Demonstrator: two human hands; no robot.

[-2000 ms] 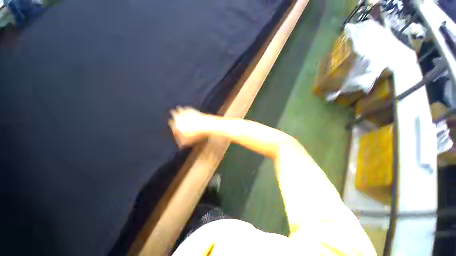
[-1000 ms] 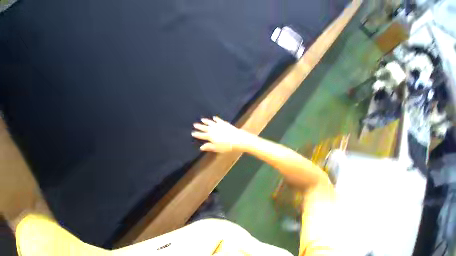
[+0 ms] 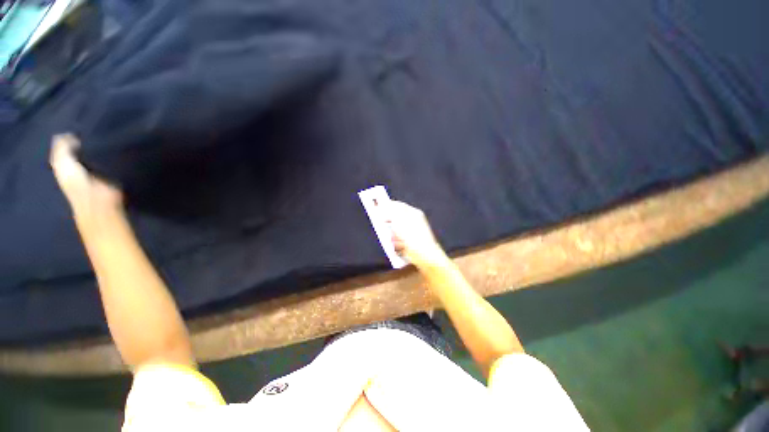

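Dark navy fabric (image 3: 472, 126) covers the table, with a raised, blurred fold in the upper left. My left hand (image 3: 72, 169) is at the far left, its fingers closed on the edge of the lifted fabric ply (image 3: 202, 110). My right hand (image 3: 411, 229) is near the middle, close to the table edge, and holds a small white handled plate (image 3: 381, 221) that rests on the cloth. The grip on its handle is mostly hidden by my fingers.
The worn brown wooden table edge (image 3: 556, 253) curves across in front of my body. Green floor (image 3: 624, 329) lies beyond it at the lower right. Pale and light-blue items (image 3: 29, 34) show at the top left. A dark blurred object is at the lower right rim.
The view has turned along the table. My left hand has come into view, lifting fabric. My right hand, earlier open on the cloth, now holds the white plate. The boxes have left the view.
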